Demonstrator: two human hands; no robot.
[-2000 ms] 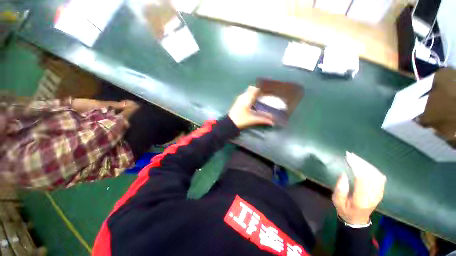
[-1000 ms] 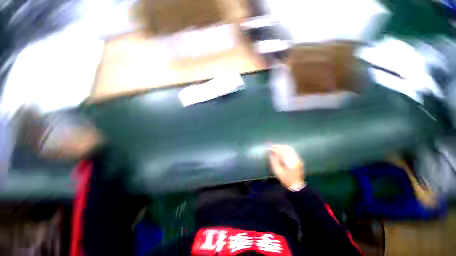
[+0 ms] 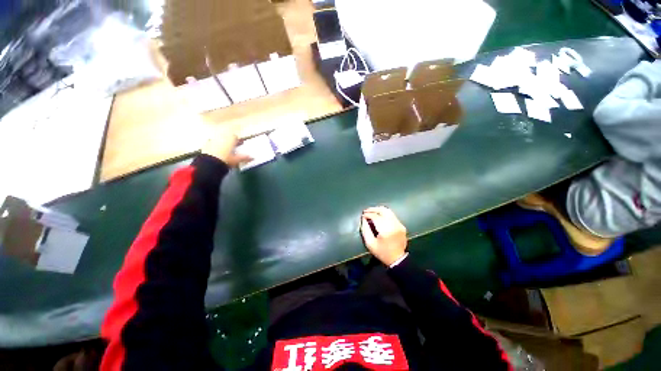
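Observation:
Two short stacks of folded white leaflets (image 3: 292,136) lie on the green bench beside the cardboard sheet. My left hand (image 3: 223,149) reaches to the nearer-left stack, with its fingertips at the papers; whether it grips one cannot be told. My right hand (image 3: 385,235) is curled near the bench's front edge, with a dark spot between thumb and fingers; whether this is an object or shadow is unclear. A white carton with brown open flaps (image 3: 63,251) sits at the far left.
Open cartons (image 3: 246,81) stand in rows on the tan board (image 3: 138,138). Two open cartons (image 3: 406,141) stand right of centre, near a white cable (image 3: 351,71). Loose white slips (image 3: 533,85) lie at right. Another person's grey sleeve (image 3: 630,109) and a blue stool (image 3: 540,250) are at right.
The view has swung to the right. My left hand held an open brown-flapped carton two seconds ago; now it is stretched out to the leaflets without it. My right hand stays near the front edge.

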